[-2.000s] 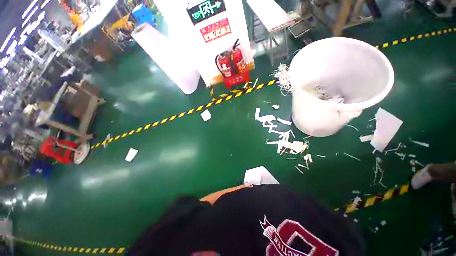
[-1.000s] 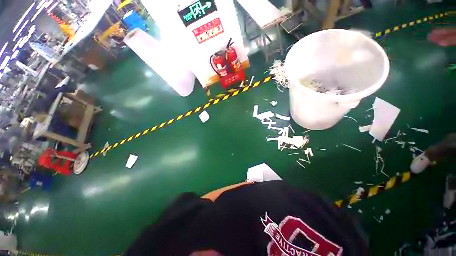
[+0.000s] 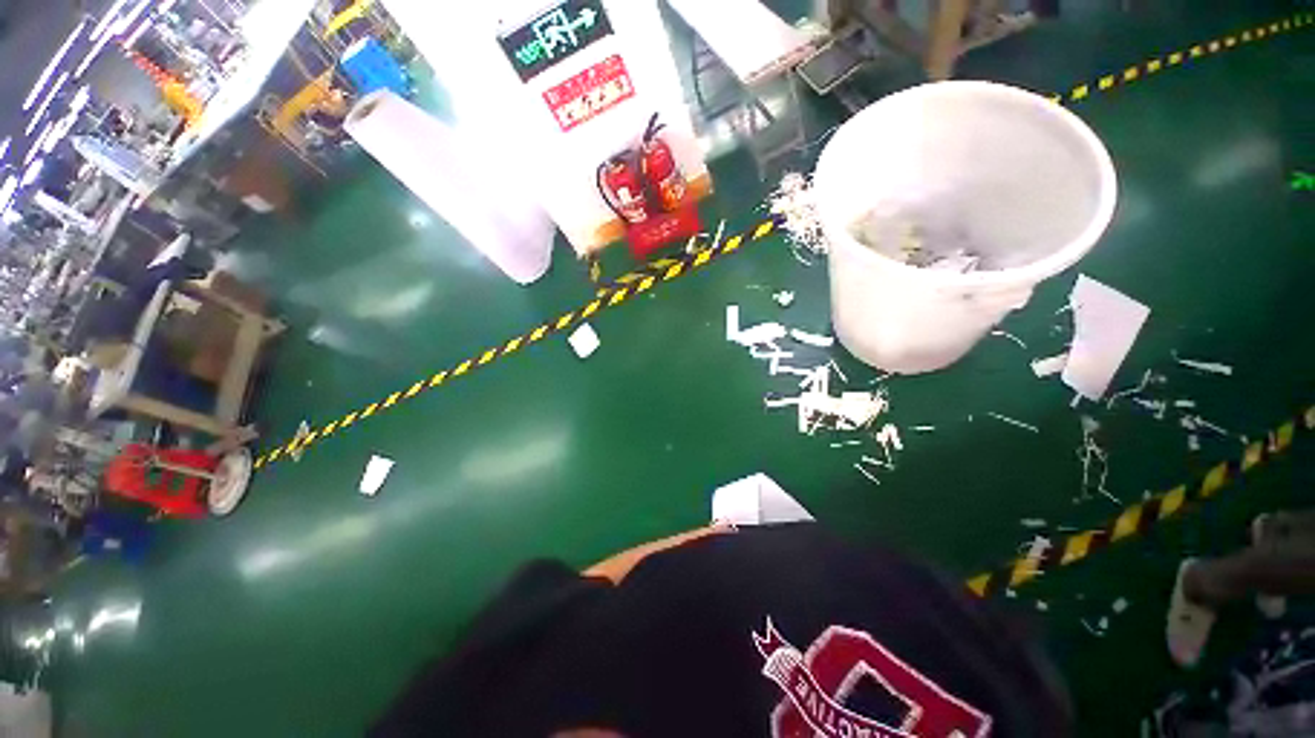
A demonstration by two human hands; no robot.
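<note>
No hand of mine can be made out. A strip of bare skin, perhaps a forearm (image 3: 656, 551), shows above my dark shirt, and a small skin-coloured patch is cut off by the bottom edge. A white folded sheet or block (image 3: 760, 500) shows just past the forearm; whether it is held cannot be told. A large white plastic bin (image 3: 923, 310) stands upright on the green floor with scraps inside. White offcuts (image 3: 837, 410) and a larger white sheet (image 3: 1108, 335) lie beside it.
Yellow-black tape (image 3: 476, 363) crosses the floor. Red extinguishers (image 3: 642, 185) stand before a white panel, beside a long white roll (image 3: 454, 188). A wooden-framed cart (image 3: 180, 361) stands left near a red object (image 3: 156, 479). A person's shoe (image 3: 1190, 613) is at right.
The person's foot at right has moved lower in the picture, and a second foot now shows. The view has shifted slightly, moving the bin and extinguishers a little left and up. My torso has hardly moved.
</note>
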